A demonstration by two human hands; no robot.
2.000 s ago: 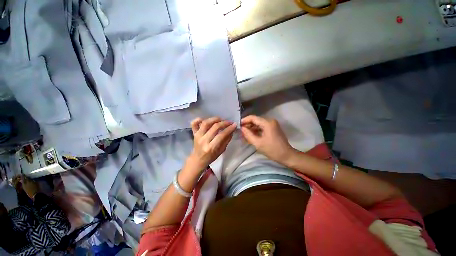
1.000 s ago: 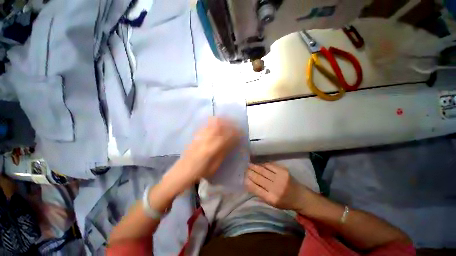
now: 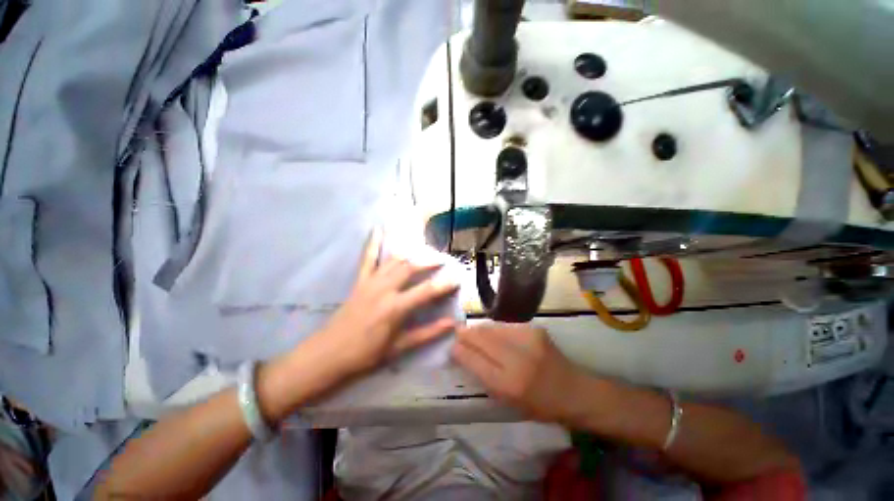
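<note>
A grey-lavender garment panel (image 3: 284, 245) lies on the machine table with its right part beside the brightly lit needle area of the white sewing machine (image 3: 627, 166). My left hand (image 3: 397, 303) lies flat on the panel with its fingers spread, left of the needle area. My right hand (image 3: 515, 367) is at the panel's right edge, in front of the curved metal strip (image 3: 526, 262). Its fingers are together on the cloth edge and its thumb is hidden. The machine head and glare hide the needle and presser foot.
Scissors with red and yellow-orange loops (image 3: 659, 286) lie on the bed, partly under the machine head. Layered grey panels (image 3: 74, 205) lie at the left, with a dark blue strip (image 3: 235, 34). Grey cloth hangs below the table's front edge.
The view has shifted over the machine head, which now covers part of the scissors. Both hands and the panel edge have moved up from the lap to the needle area. My left hand has spread flat.
</note>
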